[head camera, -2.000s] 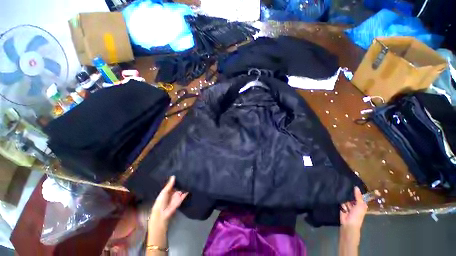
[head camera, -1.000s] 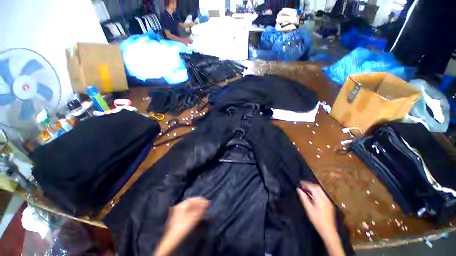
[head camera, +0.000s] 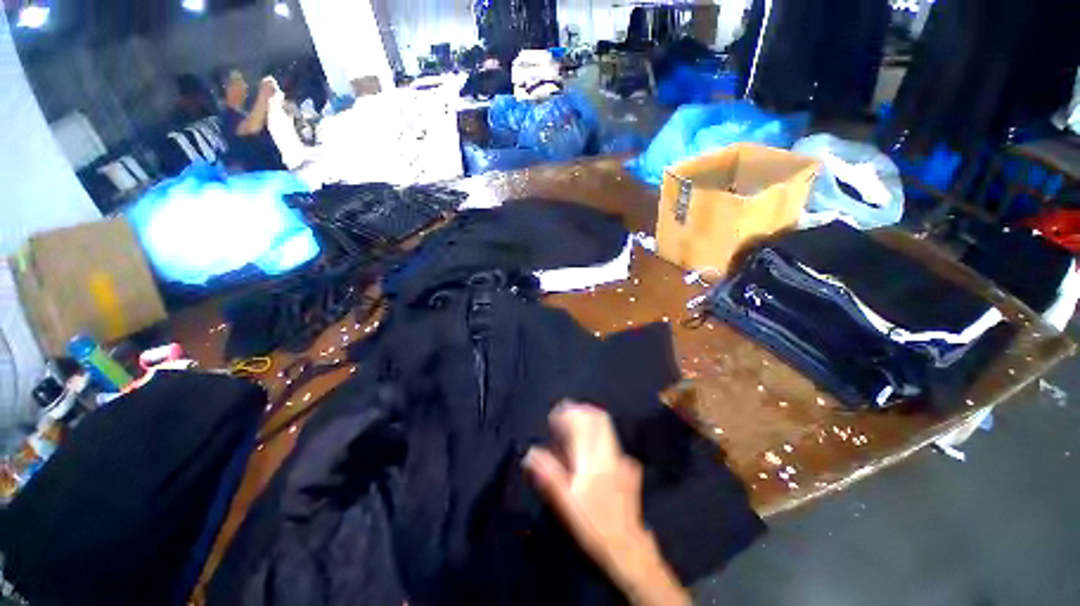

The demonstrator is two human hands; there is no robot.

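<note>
A black jacket lies spread on the table in front of me, its neck end pointing away and its dark outer cloth mostly up. Shinier cloth shows at its lower left. My right hand is over the jacket's right front, blurred, with thumb and fingers bent. Whether it pinches the cloth cannot be told. My left hand is not in view. Dark hanger hooks show near the jacket's neck.
A black garment heap with a white edge lies beyond the jacket. A folded black stack is at left. Folded dark garments and an open cardboard box are at right. Yellow-looped scissors lie at left. A person stands far back.
The jacket's front now covers most of the lining that showed before. My left hand has gone out of view. My right hand has moved inward over the jacket. The view has turned right.
</note>
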